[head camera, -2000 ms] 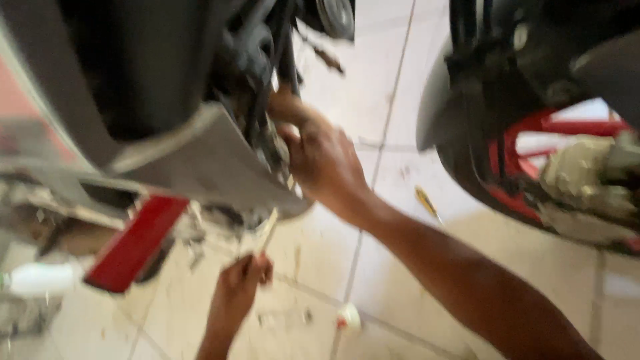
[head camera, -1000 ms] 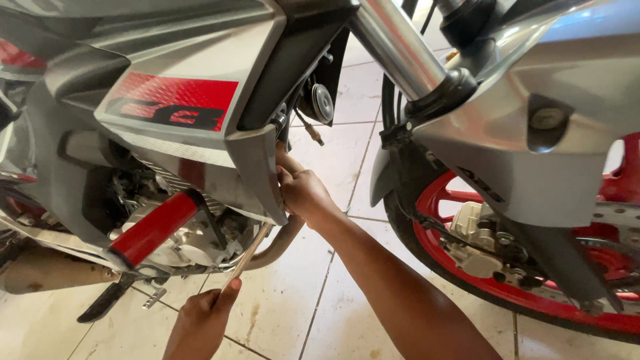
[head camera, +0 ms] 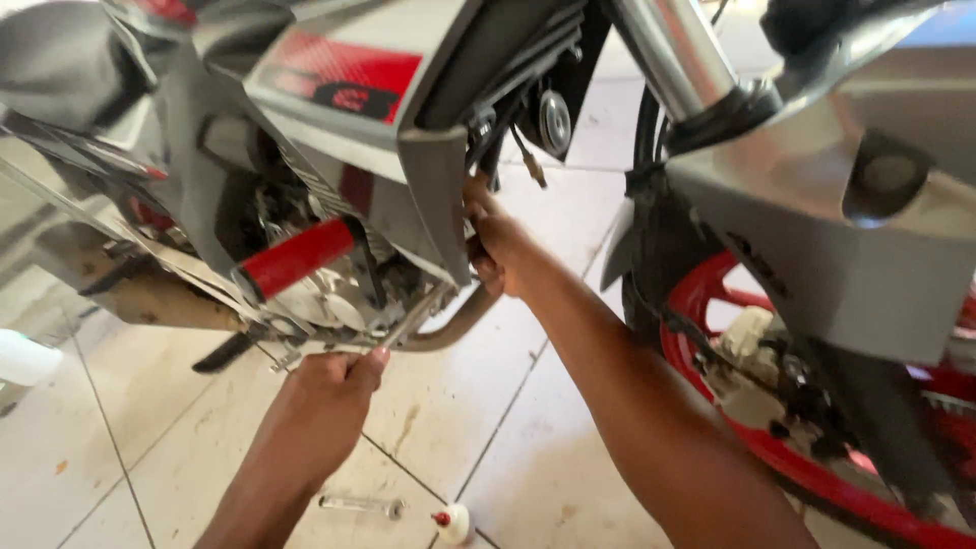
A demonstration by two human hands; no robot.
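Below the grey side fairing (head camera: 435,198) of a motorcycle, my left hand (head camera: 335,381) is closed on the end of a slim metal tool (head camera: 415,316), likely a wrench handle. The tool's far end goes up under the fairing's lower tip and is hidden. My right hand (head camera: 496,244) reaches behind the fairing's front edge, above the bent exhaust pipe (head camera: 457,320); its fingertips are partly hidden, and what they touch cannot be told. The red crash guard (head camera: 297,259) juts out left of the tool.
On the tiled floor (head camera: 488,427) lie a metal wrench (head camera: 362,505) and a small white bottle with a red tip (head camera: 454,524). The front wheel's red rim (head camera: 686,305) is close to my right forearm. A round horn (head camera: 555,122) and a loose connector (head camera: 535,169) hang above my right hand.
The view has swung strongly between frames. Both hands stay at the fairing's lower front, my left hand on the tool and my right hand behind the edge.
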